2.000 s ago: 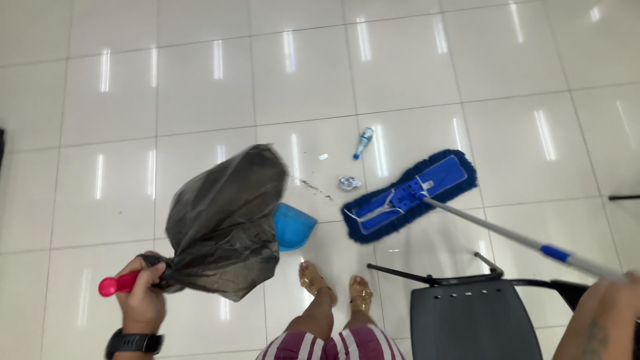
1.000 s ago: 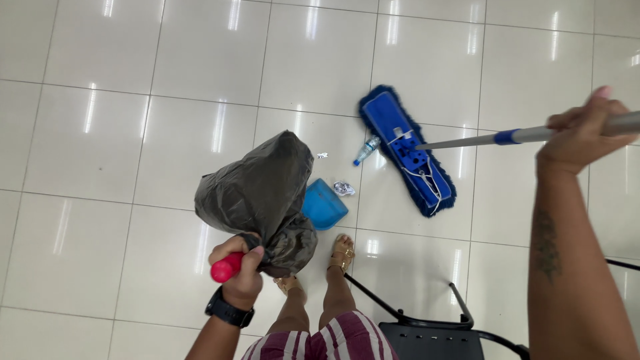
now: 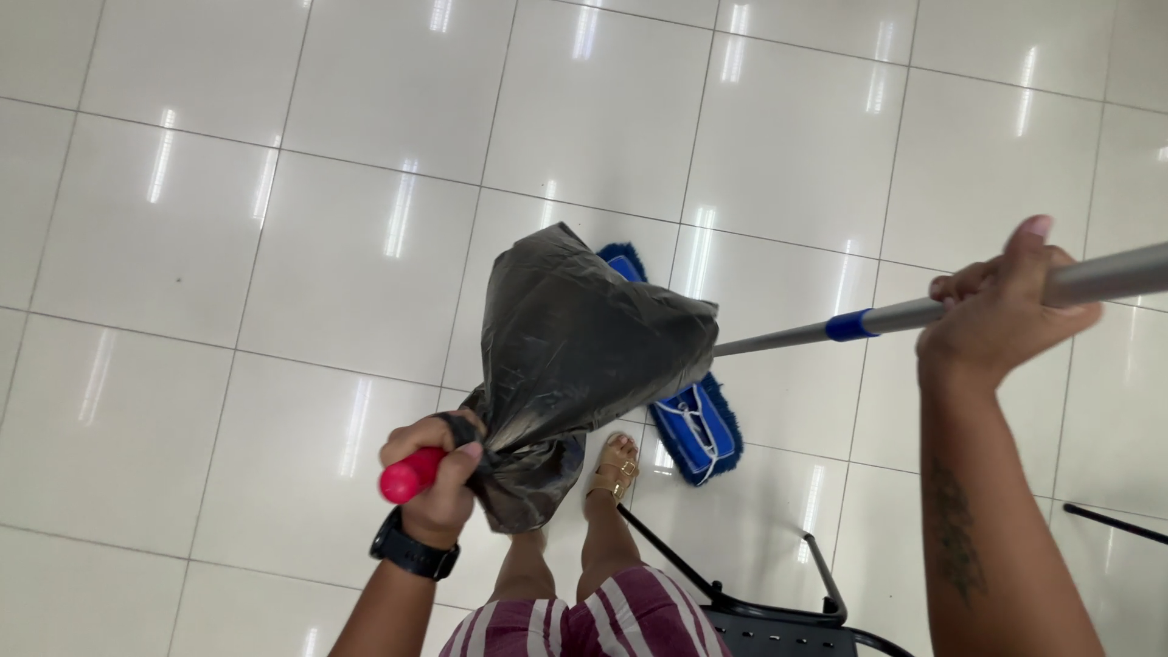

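My left hand (image 3: pixel 438 465) is closed around a red handle (image 3: pixel 411 474) and the gathered neck of a black plastic bag (image 3: pixel 593 333). The bag hangs out in front of my legs and covers the middle of a blue dust mop head (image 3: pixel 698 424) on the floor. On the right, my right hand (image 3: pixel 999 306) grips the mop's grey metal pole (image 3: pixel 899 316), which has a blue collar and runs left behind the bag. What the red handle belongs to is hidden.
A black chair (image 3: pixel 771 630) with metal legs stands close to my right leg. At the far right another black leg or bar (image 3: pixel 1113 522) shows. Glossy floor tiles (image 3: pixel 365 255) reflect the ceiling lights. My sandalled foot (image 3: pixel 613 470) is beside the mop head.
The mop head has moved left toward my feet, partly behind the bag. The blue dustpan, plastic bottle and crumpled litter seen earlier no longer show. Both hands keep their holds.
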